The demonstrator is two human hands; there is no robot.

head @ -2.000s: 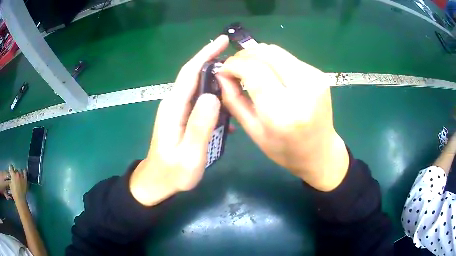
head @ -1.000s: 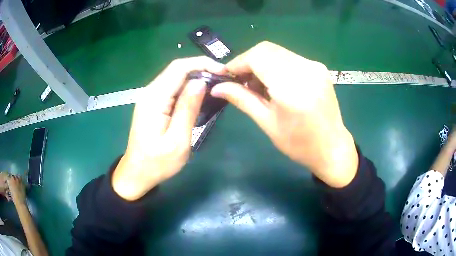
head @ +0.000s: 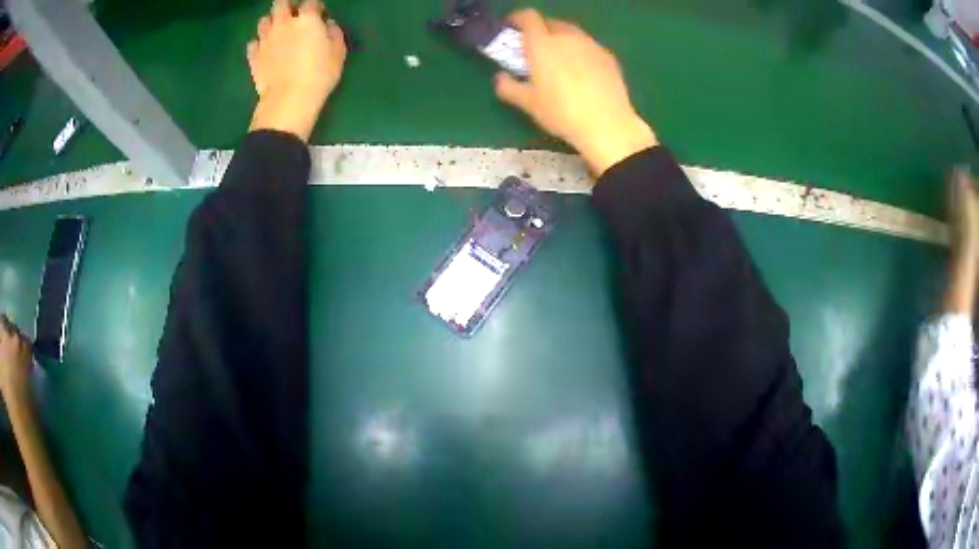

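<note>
An open black phone housing (head: 485, 261) lies tilted on the green worktop in front of me, with a silver disc at its upper end and a white panel in its lower half. A second black housing (head: 468, 26) lies beyond the strip. My right hand (head: 569, 88) has its fingers at that housing's white-panel end and appears to grip it. My left hand (head: 295, 62) is beyond the strip at upper left, its fingertips curled and partly hidden; whether it holds anything is unclear.
A worn whitish strip (head: 376, 166) crosses the green surface. A grey post (head: 107, 91) stands at left, a dark smartphone (head: 60, 287) lies far left. Small white bits lie beyond the strip (head: 412, 61) and at its edge (head: 432, 183). Co-workers' arms show at both sides.
The housing I held has been put down on the near worktop. Both hands have let go and moved forward past the strip, the right one to the second housing.
</note>
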